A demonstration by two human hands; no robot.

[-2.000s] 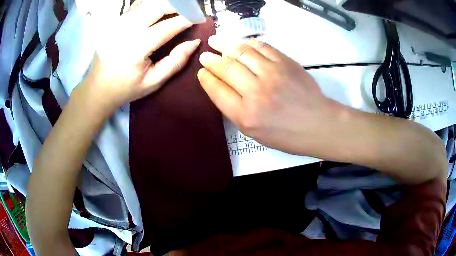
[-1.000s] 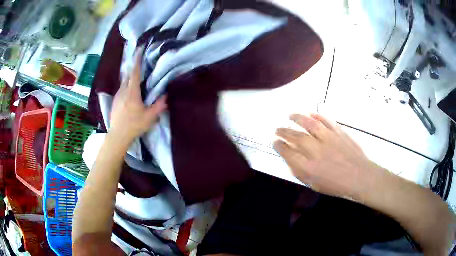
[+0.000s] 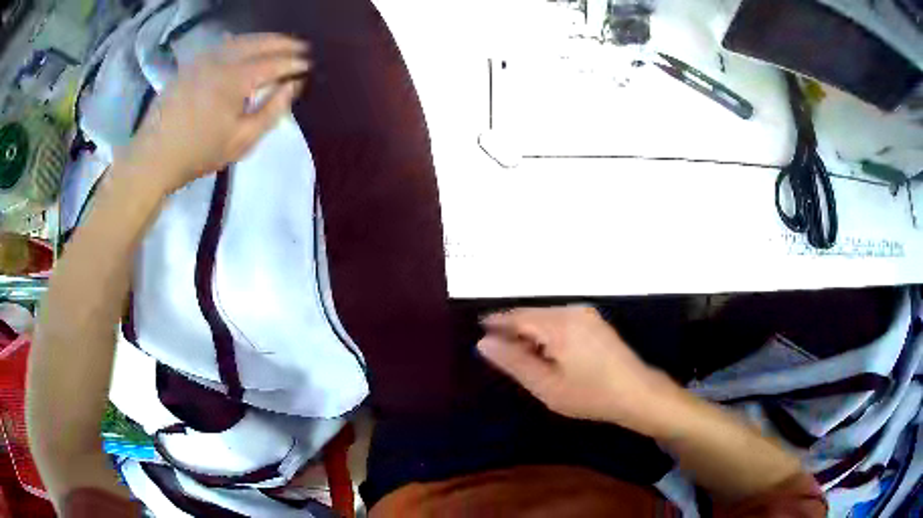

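Observation:
A garment with a wide maroon panel [image 3: 380, 192] and pale grey-blue cloth [image 3: 268, 233] lies over the left part of the table and hangs over the front edge. Narrow dark maroon lines run down the pale cloth. My left hand [image 3: 218, 106] is on the upper left of the garment, fingers bent beside the maroon panel; the blur hides whether it grips the cloth. My right hand [image 3: 567, 359] is in front of the table edge, right of the maroon panel, fingers curled; I cannot tell whether they touch cloth.
Black-handled shears [image 3: 807, 192] lie on the white table [image 3: 607, 223] at right. A slim slotted tool [image 3: 705, 85] and a dark flat object [image 3: 825, 49] are at top right. More striped cloth [image 3: 840, 405] hangs at lower right. A red basket [image 3: 14, 405] stands at far left.
The view has swung back from the left. The maroon panel has turned and now runs lengthwise down the table's front edge. My right hand has moved off the table top towards my lap.

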